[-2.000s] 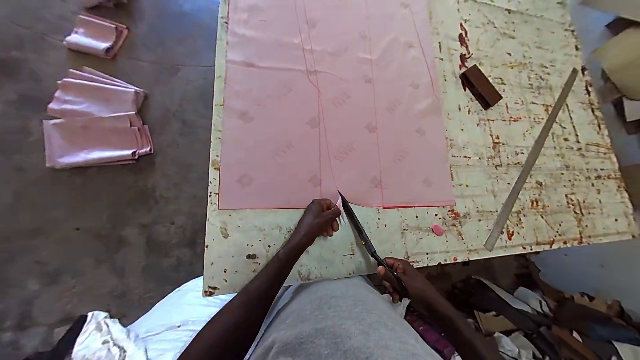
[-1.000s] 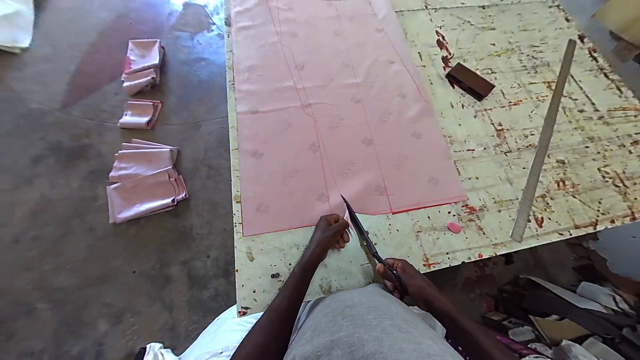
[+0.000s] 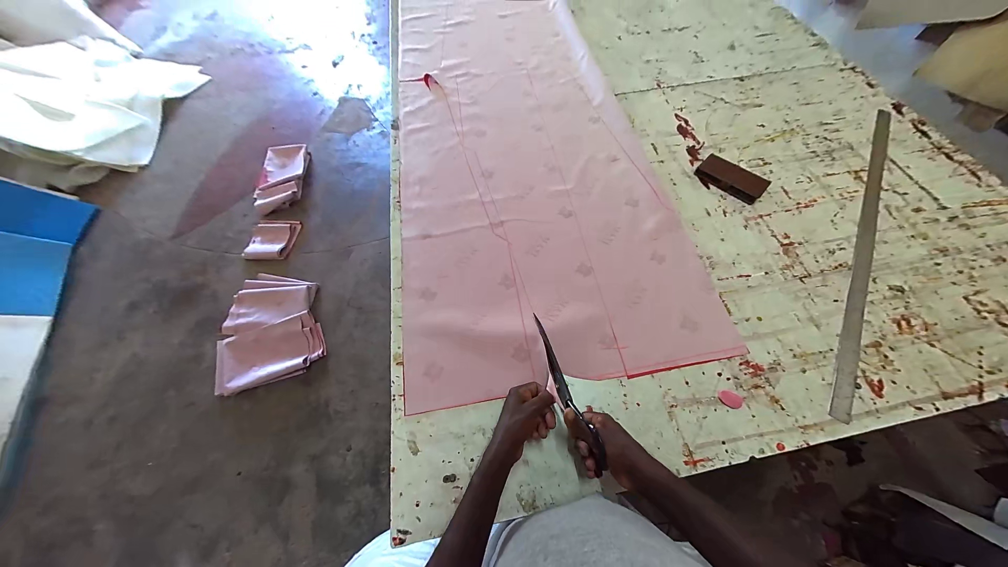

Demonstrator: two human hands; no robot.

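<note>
Pink patterned fabric [image 3: 472, 315] with red marked lines lies along the table. My right hand [image 3: 598, 445] grips the handles of black fabric shears [image 3: 557, 368], whose blades reach into the cloth from its near edge beside a red line. Just left of the blades, my left hand [image 3: 529, 413] pinches the near edge of the fabric. The cloth is parted at the blades, and right of them its edge curves toward a red-edged corner.
On the stained table [image 3: 787, 299] are a long straight ruler [image 3: 862, 268], a dark brown block [image 3: 732, 179] and a pink piece of tailor's chalk [image 3: 731, 399]. Folded pink fabric bundles [image 3: 272, 346] lie on the floor [image 3: 236, 472] at the left, with white cloth [image 3: 79, 94] beyond.
The shears reach farther into the fabric from its near edge than before, with both hands following. The view has swung left, bringing more of the floor and the white cloth into sight.
</note>
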